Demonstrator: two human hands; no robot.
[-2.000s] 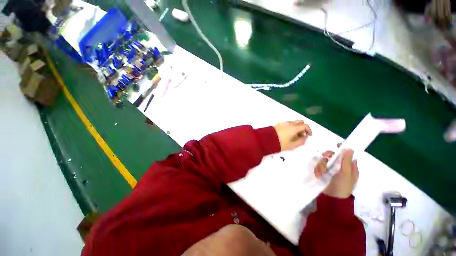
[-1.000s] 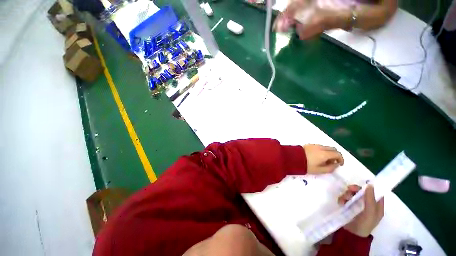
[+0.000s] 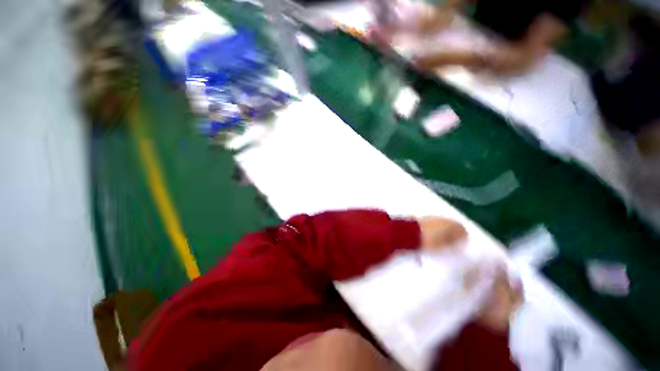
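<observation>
The view is strongly blurred. My right hand (image 3: 501,293) holds a long white strip (image 3: 534,248) over the white bench top (image 3: 362,177); the strip's end sticks out past the fingers towards the green belt. My left hand (image 3: 443,233) is beside it, up and to the left, low over the bench; whether its fingers hold anything is too blurred to tell. A pale sheet-like area (image 3: 427,297) shows on the bench below the hands. A pink device housing (image 3: 608,278) lies on the belt to the right of the strip.
On the green belt (image 3: 470,163) lie another pink housing (image 3: 441,121), a white piece (image 3: 407,101) and a pale curved strip (image 3: 485,190). Blurred blue components (image 3: 231,80) are at upper left. A dark tool (image 3: 563,344) is at lower right. Another person's arm (image 3: 499,58) is opposite.
The picture has become blurred. A pink housing and a white piece now show on the belt at upper centre. The person's arm opposite shows lower. My hands stay close together, with the strip still in the right.
</observation>
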